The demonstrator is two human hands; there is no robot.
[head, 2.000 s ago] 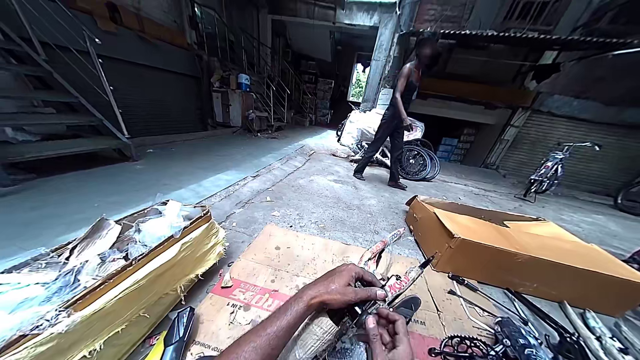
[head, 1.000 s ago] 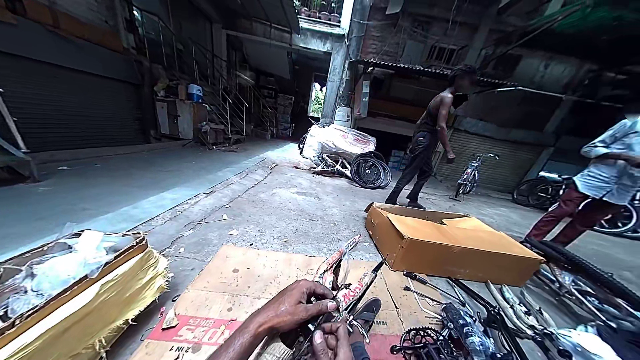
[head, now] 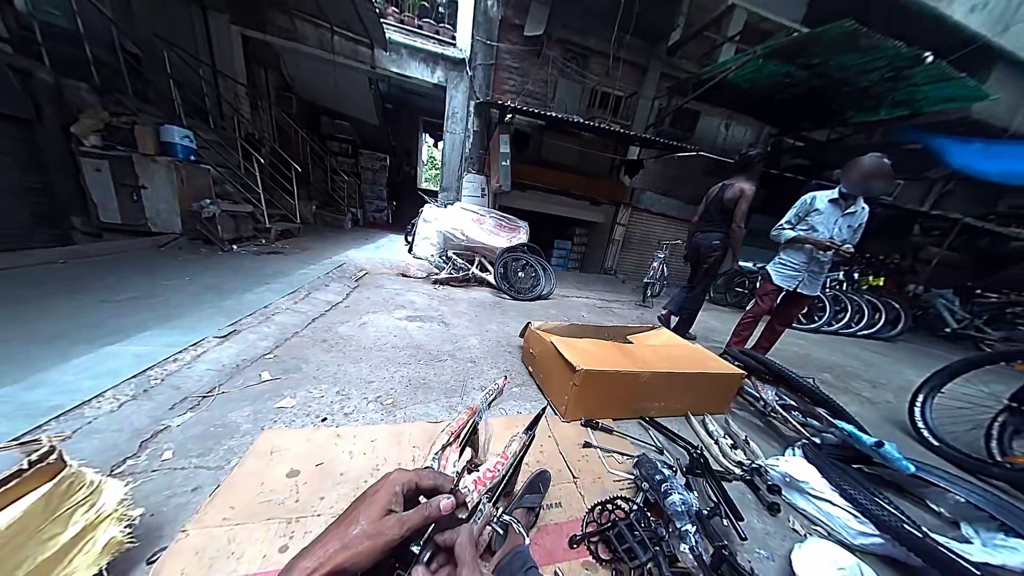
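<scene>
A bicycle frame [head: 490,474] in plastic wrap, with lettering on its tubes, lies low in the centre over a flattened cardboard sheet [head: 320,460]. My left hand [head: 384,512] is at its near end, thumb and fingers pinched on a thin dark part; what that part is, I cannot tell. Close beside it, my right hand [head: 458,552] has its fingers bent against the same spot, partly cut off by the bottom edge. A sandalled foot [head: 530,496] rests just right of the frame. Chainrings with cranks [head: 620,532] lie further right.
An open brown carton [head: 652,388] stands ahead on the right. Forks [head: 724,448], tyres [head: 872,504] and a wheel [head: 972,412] lie at the right. A torn yellow-wrapped box [head: 60,512] sits at the left. Two people [head: 712,240] are beyond the carton, near a row of bicycles [head: 860,308].
The view has swung right. The person in the dark vest has walked to the right, and a second person in a light shirt is now fully in view. Both my hands remain at the frame.
</scene>
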